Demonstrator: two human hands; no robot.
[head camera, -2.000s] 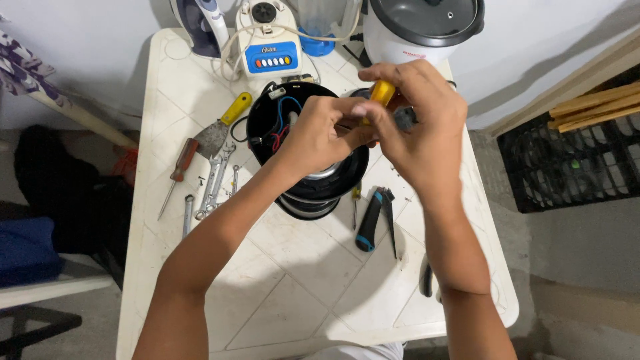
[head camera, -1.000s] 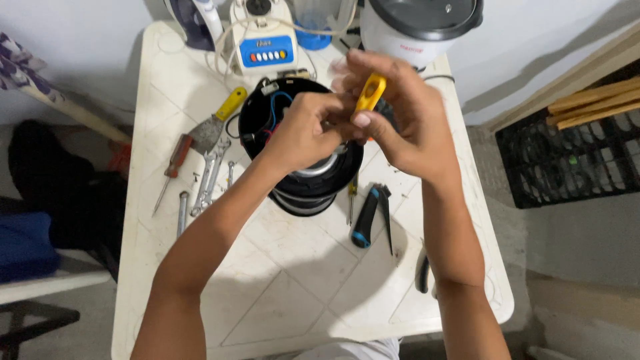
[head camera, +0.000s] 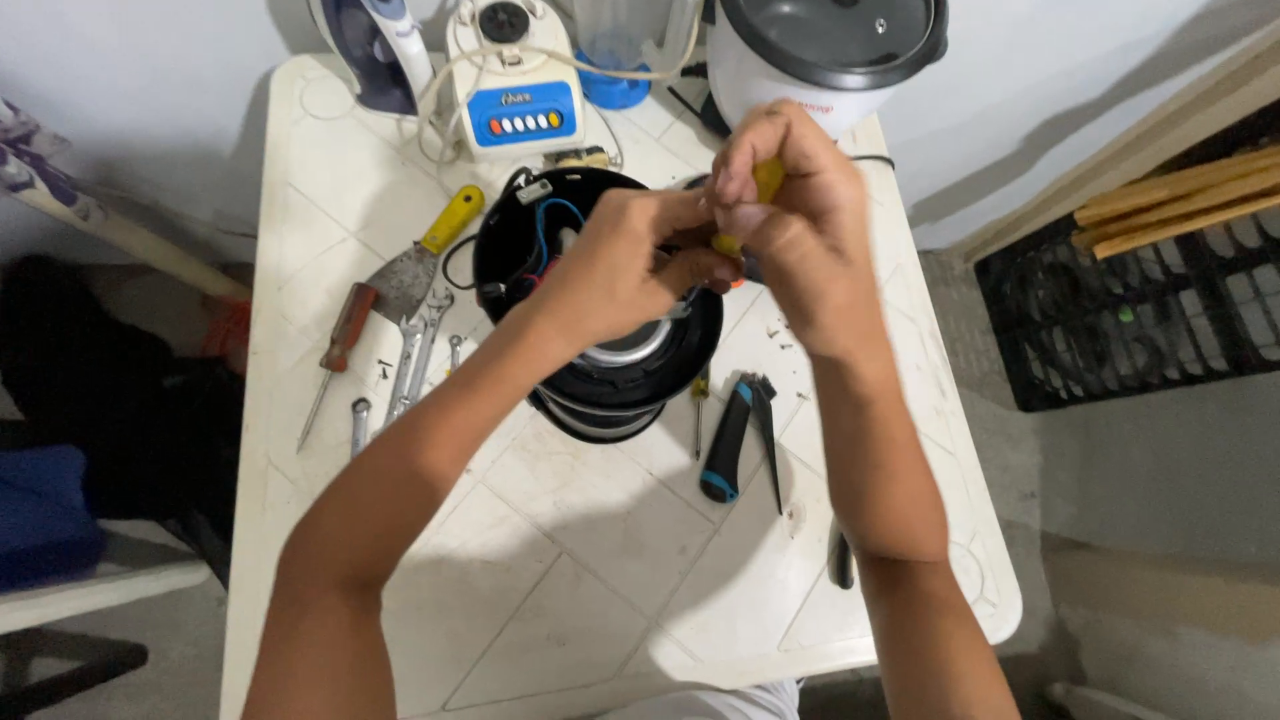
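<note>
My right hand (head camera: 800, 210) grips a yellow-handled tool (head camera: 768, 182), mostly hidden by the fingers, above the right rim of an opened black appliance housing (head camera: 700, 365). Against the tool's lower end, my left hand (head camera: 640, 260) has its fingers pinched together; whatever small thing they hold is hidden. Inside the housing are blue and red wires (head camera: 548, 225) and a round metal part (head camera: 630, 345). A small screwdriver (head camera: 700, 410) with a yellow handle lies below the housing's right side, near a black and blue handled tool (head camera: 727, 445).
On the left of the white table (head camera: 600, 560) lie a putty knife (head camera: 430, 250), a red-handled screwdriver (head camera: 345, 335) and several wrenches (head camera: 405, 365). A clothes iron (head camera: 375, 55), a blender base (head camera: 515, 95) and a rice cooker (head camera: 810, 70) stand at the back. Small screws (head camera: 780, 335) lie right of the housing.
My right hand has turned around the yellow tool, so its fingers now cover more of it than a second ago. My left hand stays pinched over the housing.
</note>
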